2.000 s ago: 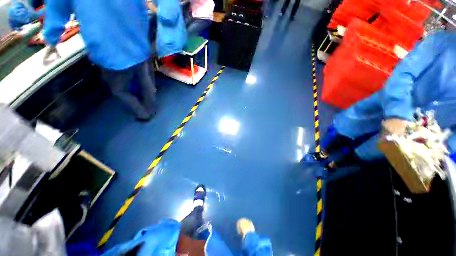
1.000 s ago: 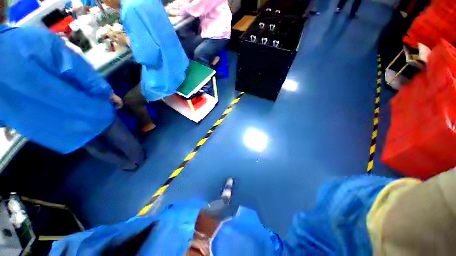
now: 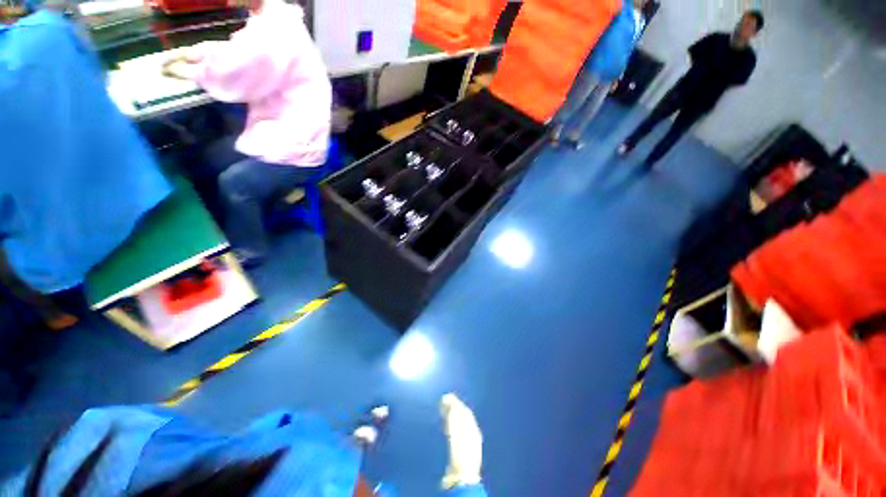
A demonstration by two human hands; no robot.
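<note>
My right hand (image 3: 461,442), in a pale glove with a blue cuff, is small and blurred at the bottom centre. It hangs over the blue floor and touches nothing visible; its finger spread is unclear. My left hand is not in view; a blue sleeve (image 3: 223,451) fills the bottom left. The nearest large thing ahead is a black divided bin (image 3: 374,277), with several silvery parts (image 3: 393,202) standing in its deep compartments.
An orange tray stack (image 3: 549,53) stands behind the bin. More red-orange trays (image 3: 758,417) are at right, beside an open box (image 3: 704,335). Yellow-black tape (image 3: 636,393) edges the aisle. At left are a person in pink (image 3: 282,87) and a green-topped cart (image 3: 170,243). A person in black (image 3: 714,73) stands ahead.
The black bin has come nearer and lower in view. The tray stacks at right have shifted. My gloved right hand, large at lower right a second ago, is now small at bottom centre.
</note>
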